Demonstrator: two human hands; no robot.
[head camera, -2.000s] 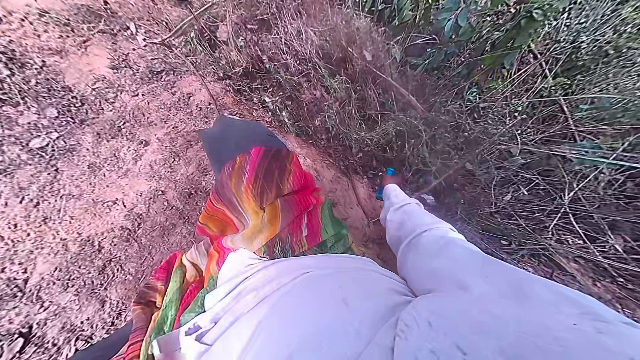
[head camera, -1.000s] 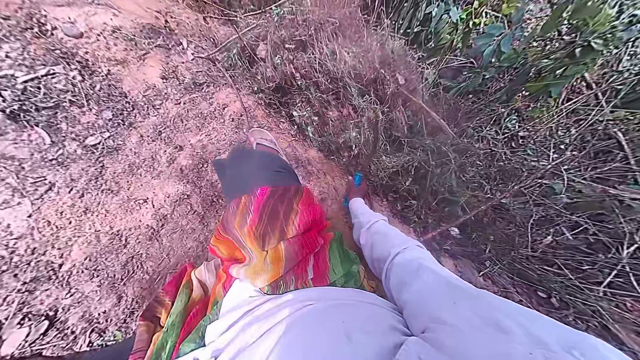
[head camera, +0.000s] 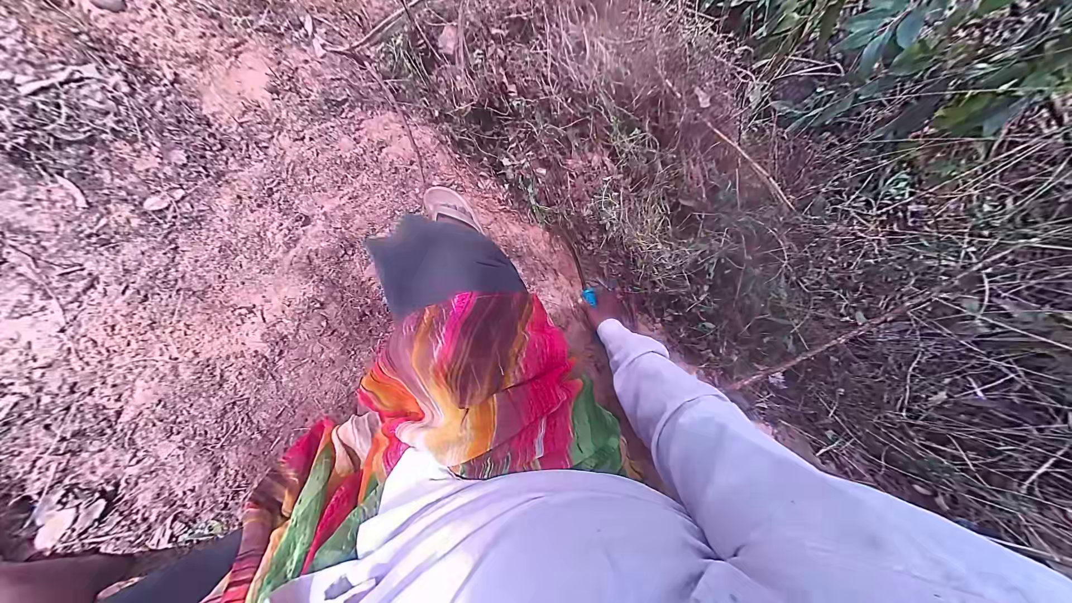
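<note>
My right hand (head camera: 606, 308) is at the end of a long pale sleeve, low by the edge of dry grass. It is closed around the blue handle (head camera: 590, 296) of a tool. A thin, dark curved part runs up from the handle, maybe a blade; its far end is lost against the grass. My left hand does not show. A multicoloured striped cloth (head camera: 469, 385) hangs over my lap and legs, with dark trousers (head camera: 444, 264) below it. One shoe (head camera: 450, 205) stands on the soil.
Reddish bare soil (head camera: 209, 335) with dry litter lies on the left. Dry grass and brush (head camera: 837, 251) fill the right side, with green leaves (head camera: 938, 59) at the top right. A thin branch (head camera: 871, 327) slants through the brush. A blurred brown shape (head camera: 59, 579) sits at the lower left corner.
The shoe, out of sight two seconds ago, shows beyond the dark trousers in the last two frames. My right hand stays by the grass edge with the blue handle.
</note>
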